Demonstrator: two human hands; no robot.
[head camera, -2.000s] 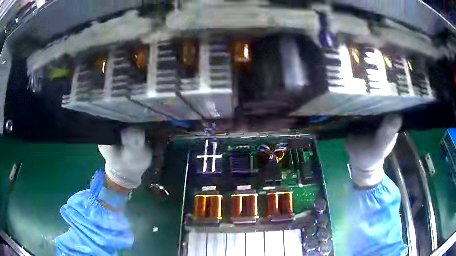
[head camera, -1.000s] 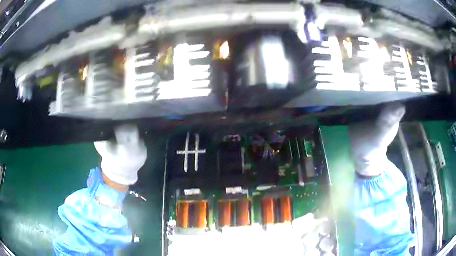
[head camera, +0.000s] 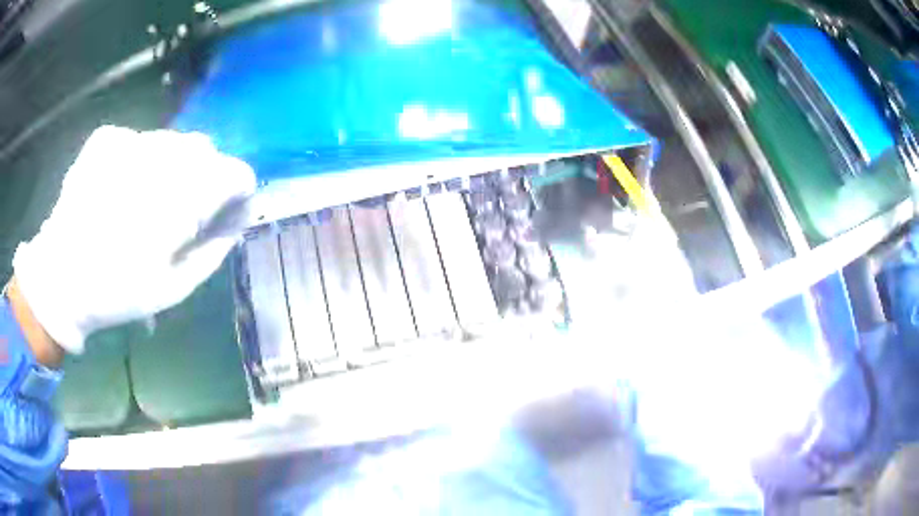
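The upper chassis half (head camera: 333, 101), covered in glossy blue film, lies tilted over the back of the lower chassis, its front edge raised. The lower chassis (head camera: 348, 287) shows long white strips and dark round capacitors (head camera: 514, 247). My left hand (head camera: 136, 237), in a white glove, is at the upper half's front left corner with fingers curled on its edge. My right hand (head camera: 630, 267) is largely lost in white glare beside the right side; its fingers cannot be made out. A yellow strip (head camera: 629, 183) shows at the opening's right end.
Steel rollers (head camera: 705, 151) run along the right. Beyond them another blue-filmed unit (head camera: 831, 91) lies on green matting. A pale rail (head camera: 161, 448) crosses the near side. Strong glare hides the lower right. Blue clothing shows at the right edge.
The upper half has come down over the lower chassis, its inside coils now hidden and its blue outside visible. My left hand has moved left and nearer; the view has tilted.
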